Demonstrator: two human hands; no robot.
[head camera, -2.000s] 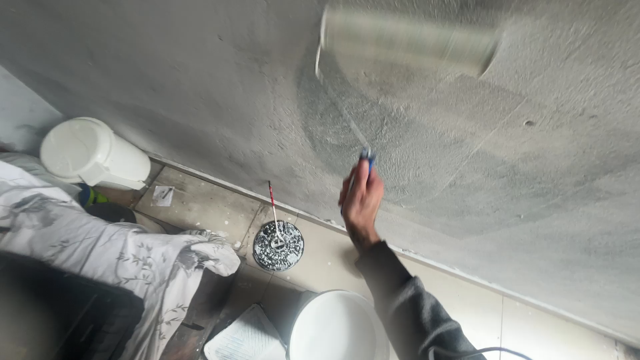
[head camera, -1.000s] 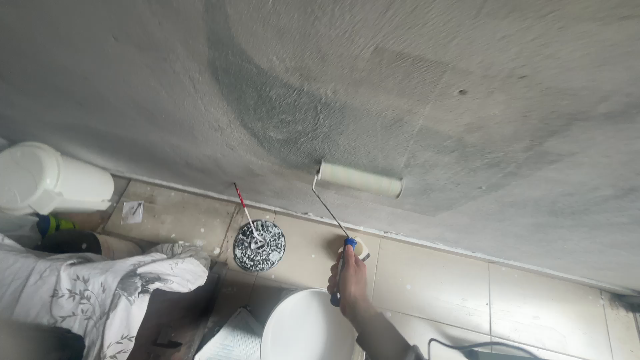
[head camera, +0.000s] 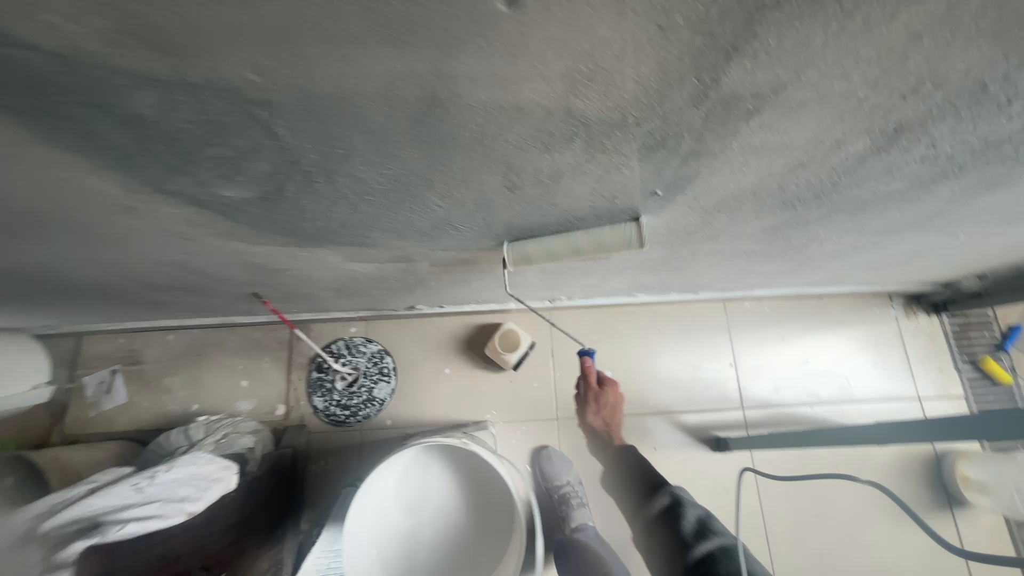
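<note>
My right hand, in a dark sleeve, is closed around the blue handle of a paint roller. The pale roller sleeve lies against the lower part of a grey plastered wall, just above its foot. A darker, damp-looking band crosses the wall above and left of the roller. The roller's wire frame runs down from the sleeve's left end to the handle. Left of my right hand, a small cream container stands on the floor. My left hand is not in view.
A white bucket stands beside my shoe. A speckled black-and-white disc with a red-and-white stick lies near the wall. White cloth is at the lower left. A grey cable, a dark bar and a small yellow roller are at the right.
The roller has come down the wall from its high position two seconds ago and is now farther right along it, still in my right hand. The view has shifted right.
</note>
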